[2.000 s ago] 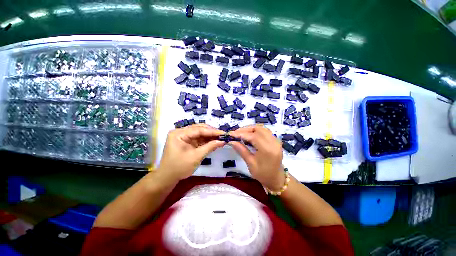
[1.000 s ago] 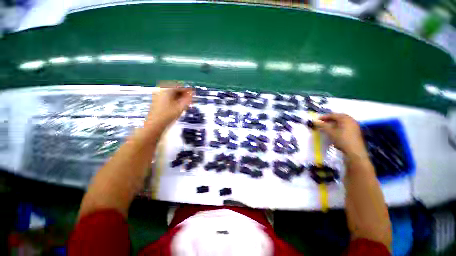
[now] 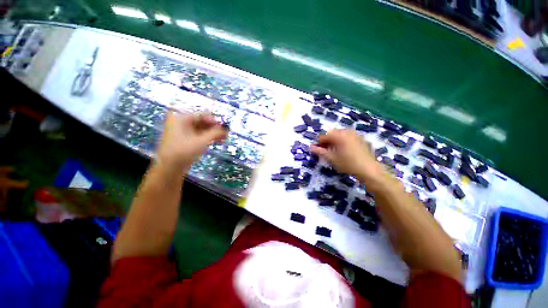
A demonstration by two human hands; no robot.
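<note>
My left hand [image 3: 189, 137] is over the clear compartment tray [image 3: 135, 99], its fingers close together. A small dark spot shows at its fingertips, too blurred to name. The tray is full of green and silver circuit boards. My right hand [image 3: 347, 151] is low over the clusters of black housings [image 3: 423, 174], fingertips close together beside some of them. Whether it grips one cannot be told. Two loose black housings [image 3: 323, 231] lie near the bench's front edge.
A blue bin [image 3: 491, 246] of black parts stands at the right. Silver scissors [image 3: 83, 78] lie beyond the tray's left end. Yellow tape [image 3: 259, 174] runs beside the tray. The green conveyor belt [image 3: 336, 36] passes behind the bench. Blue crates [image 3: 30, 258] are at the lower left.
The view has turned towards the left. My left hand has moved from the far edge of the black clusters to over the tray. My right hand has moved left to the left clusters.
</note>
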